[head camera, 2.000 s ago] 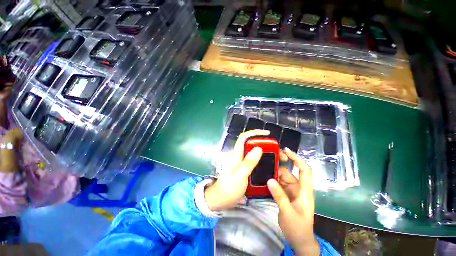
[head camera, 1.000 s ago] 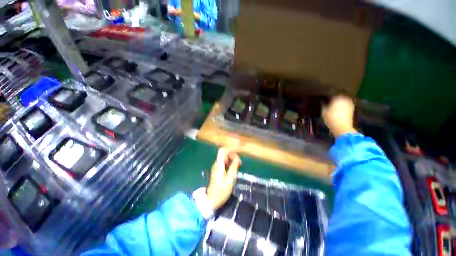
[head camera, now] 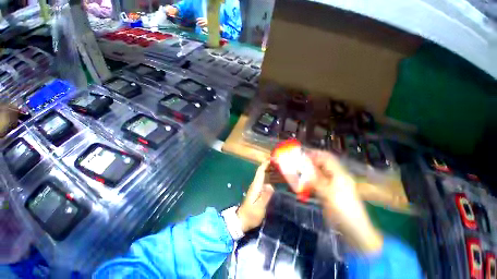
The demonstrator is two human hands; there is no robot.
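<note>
A red device shell (head camera: 294,165) with a pale, glare-lit face is held above the lens tray, blurred by motion. My right hand (head camera: 339,188) grips its right side. My left hand (head camera: 256,202) is at its lower left, fingers raised and partly curled; whether it touches the shell is unclear. The shiny lens tray (head camera: 278,242) with rows of dark rectangles lies on the green bench below the hands, partly hidden by them.
A tall stack of clear blister trays (head camera: 163,188) with black units stands at left. Another tray (head camera: 321,131) sits on a wooden board (head camera: 240,143) at the back. Trays with red units (head camera: 475,253) are at right. A person in blue (head camera: 231,19) is far back.
My right hand has come back from the rear tray to the middle and now holds a red shell. My left hand has moved slightly right, towards the shell.
</note>
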